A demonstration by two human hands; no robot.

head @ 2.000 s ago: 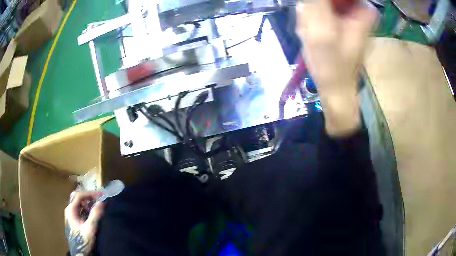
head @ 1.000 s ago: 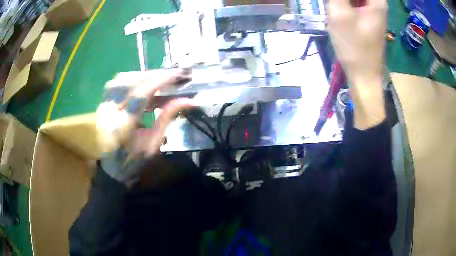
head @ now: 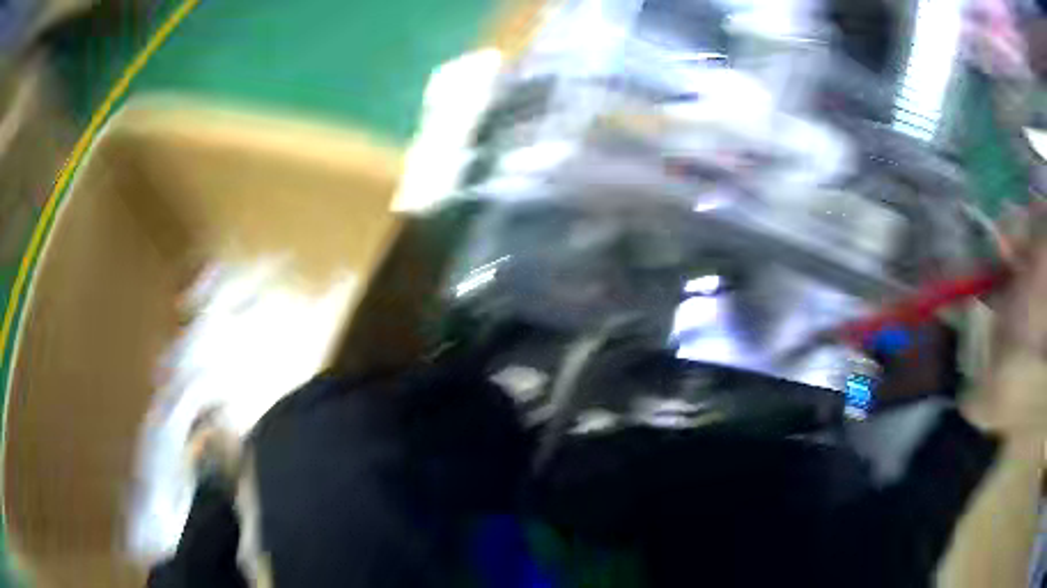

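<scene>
The frame is heavily blurred. The metal press fixture (head: 735,172) fills the upper middle, with a bright plate (head: 746,339) at its front. A long red tool (head: 930,304) slants over the plate's right side, its upper end meeting my right hand (head: 1020,333) at the right edge, whose fingers look closed around it. A carton (head: 69,345) at the left holds a white heap, apparently fan blades (head: 253,345). My left hand (head: 212,442) is low in the carton at the heap's edge, small and mostly hidden; whether it holds anything cannot be told.
A blue knob or fitting (head: 890,340) sits beside the red tool. Dark hoses and parts (head: 586,368) lie under the fixture's front, close to my dark clothing. A ribbed bright column (head: 924,69) stands at the upper right. Green floor with a yellow line (head: 57,190) lies beyond the carton.
The view has swung left and down toward the carton. My left hand has gone from the fixture's front into the carton. My right hand now appears lower, at the right edge.
</scene>
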